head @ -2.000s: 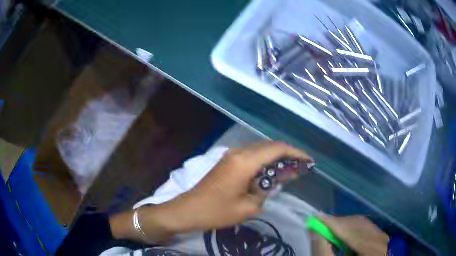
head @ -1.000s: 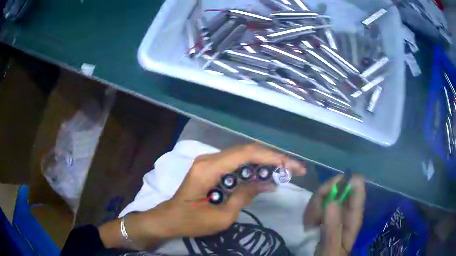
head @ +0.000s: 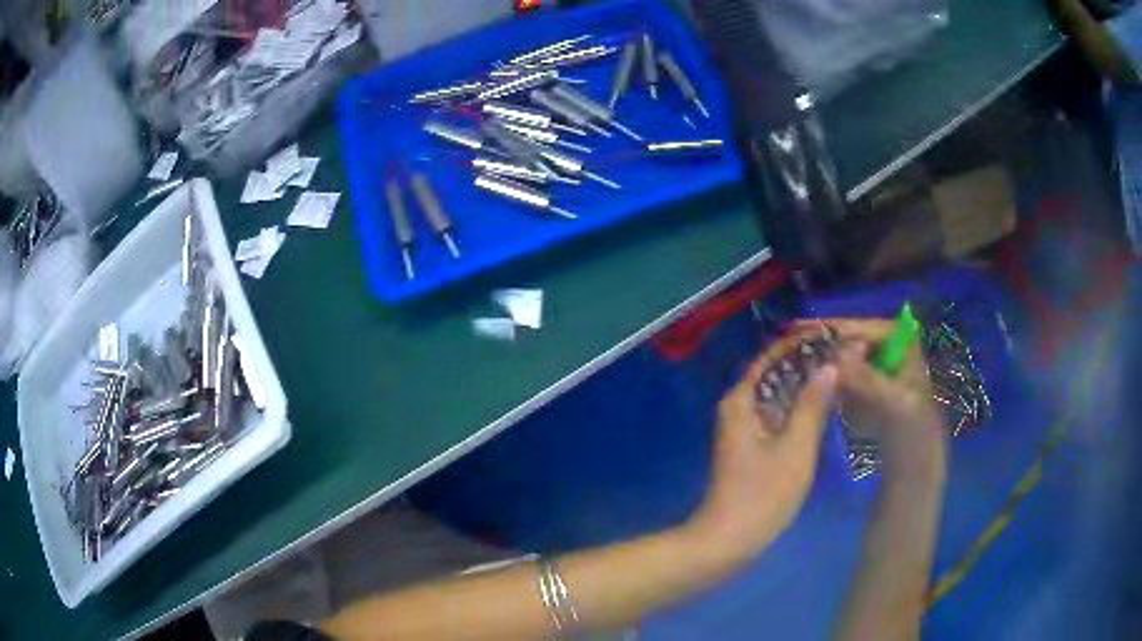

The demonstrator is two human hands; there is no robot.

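Note:
My left hand (head: pixel 764 457), with a bracelet at the wrist, is closed around several silver cylinders (head: pixel 795 376), held side by side with their round ends showing. My right hand (head: pixel 887 382) touches the cylinders at their right side and holds the green-handled tool (head: pixel 897 341); its tip is hidden. Both hands are above the lower blue bin (head: pixel 864 453), which holds thin silver pieces (head: pixel 958 376). The details at the fingertips are blurred.
A blue parts tray (head: pixel 371 244) with scattered cylinders lies on the green bench (head: pixel 413 363). A white parts tray (head: pixel 278 432) heaped with cylinders is at left. Paper slips (head: pixel 520 307) lie between. A black duct (head: pixel 795 175) stands right of the blue tray. A person's arm (head: pixel 1096 38) shows at upper right.
The view has swung right, bringing the blue tray and lower bin into view. Both hands have come together over the bin, the left still holding the cylinders and the right the green tool.

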